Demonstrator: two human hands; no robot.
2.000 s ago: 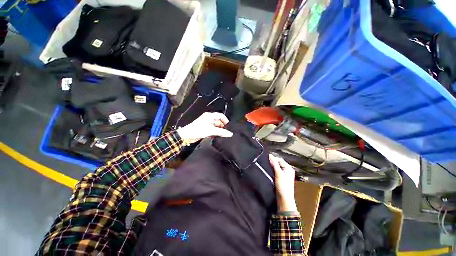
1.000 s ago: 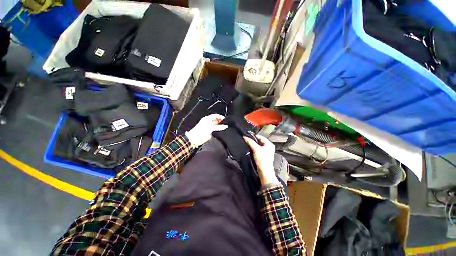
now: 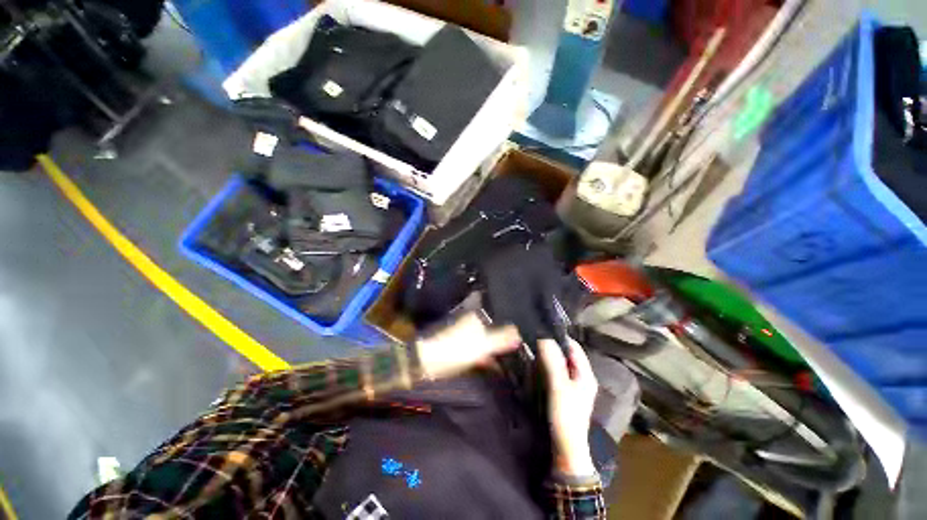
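Observation:
A black zippered bag piece (image 3: 523,289) with a thin pale zipper line lies between my hands, at the near edge of the middle carton. My right hand (image 3: 569,391) grips its near edge, thumb on top. My left hand (image 3: 462,347) is blurred, with its fingers stretched toward the piece; whether it grips the piece cannot be told. Below is the dark apron (image 3: 447,457) with blue lettering. The middle carton (image 3: 391,310) holds more black zippered pieces.
A white crate (image 3: 407,175) and a blue crate (image 3: 203,259), both with labelled black panels, stand at left. A raised blue crate (image 3: 803,203) is at right. A scooter-like object with an orange-red part (image 3: 613,278) lies beside my right hand. An open carton (image 3: 656,477) is at lower right.
The view has swung, so the crates sit farther right and lower. The piece now extends forward toward the middle carton. My left hand has moved back from its far end.

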